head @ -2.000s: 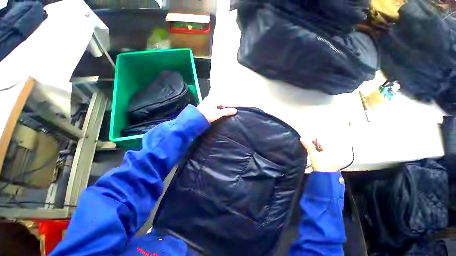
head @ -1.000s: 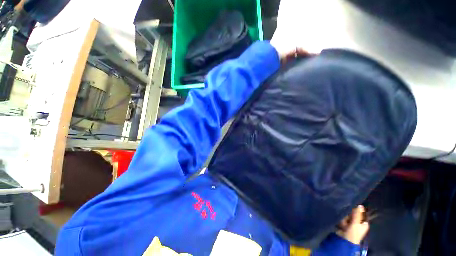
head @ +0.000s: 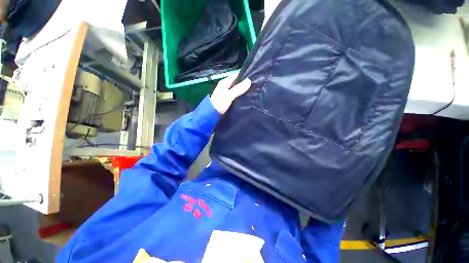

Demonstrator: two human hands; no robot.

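A dark shiny backpack panel (head: 308, 102) with stitched pocket seams, a rounded top and a raised rim is held up in front of my chest. My left hand (head: 230, 92) grips its left edge, with the thumb on the face and the fingers behind. My right hand is hidden behind the panel's lower right part; only the blue sleeve (head: 324, 239) shows below the bottom corner. No snips are visible.
A green plastic crate (head: 167, 49) with dark pieces in it stands beyond my left hand. A machine table with a wooden edge (head: 67, 113) and a motor is at the left. A white-covered table (head: 437, 67) lies behind the panel at the right. A brown carton (head: 82, 190) is at lower left.
The panel has been lifted off the white table's edge and brought up before my chest. My left hand has slid down its left edge. My right hand has gone out of sight behind it.
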